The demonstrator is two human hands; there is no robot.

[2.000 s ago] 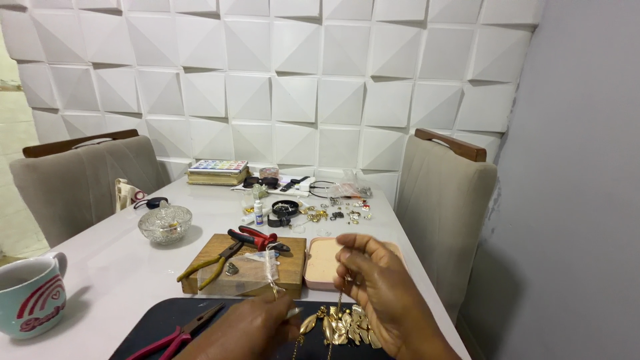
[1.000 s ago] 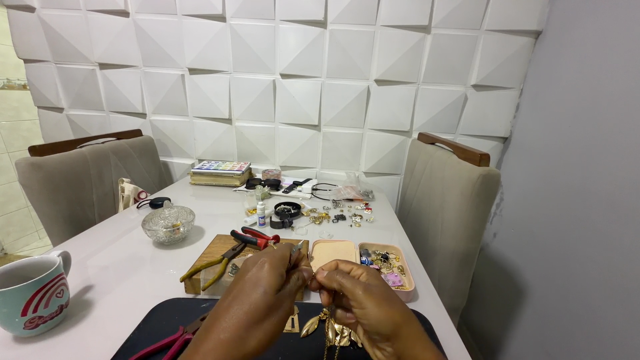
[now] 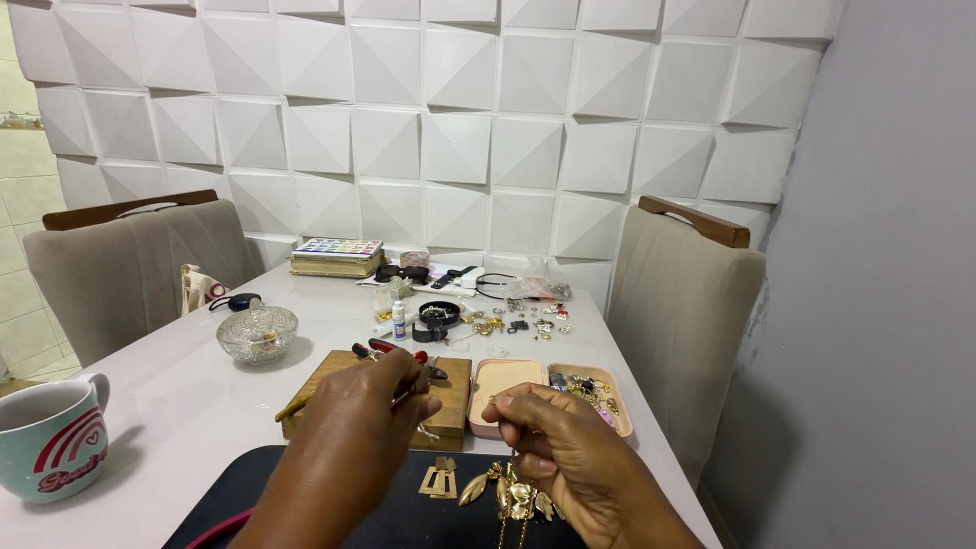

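My left hand point(image 3: 366, 412) is curled above the wooden board point(image 3: 455, 381), in front of pliers with red handles point(image 3: 396, 347); what lies between its fingers is mostly hidden. My right hand point(image 3: 560, 446) pinches a small gold-coloured piece point(image 3: 492, 400) between thumb and forefinger, near the open pink jewelry case point(image 3: 507, 377) with small jewelry in its right half. Gold chain point(image 3: 502, 526) hangs below this hand. Leaf-shaped gold pieces point(image 3: 521, 499) and a flat geometric gold piece point(image 3: 438, 480) rest on the black mat point(image 3: 412, 526). Yellow-handled pliers point(image 3: 293, 408) are partly behind my left hand.
A mug point(image 3: 53, 442) stands at the left, a lidded glass bowl point(image 3: 257, 333) behind it. Farther back are a small bottle point(image 3: 399, 320), a black round dish point(image 3: 439, 313), loose jewelry point(image 3: 488, 325), books point(image 3: 335, 259) and sunglasses point(image 3: 402, 273). Chairs point(image 3: 145, 267) point(image 3: 682, 343) flank the table.
My hands, close together one second ago, are now apart, with the left hand farther left. The jewelry-filled half of the pink case, hidden two seconds ago, shows now.
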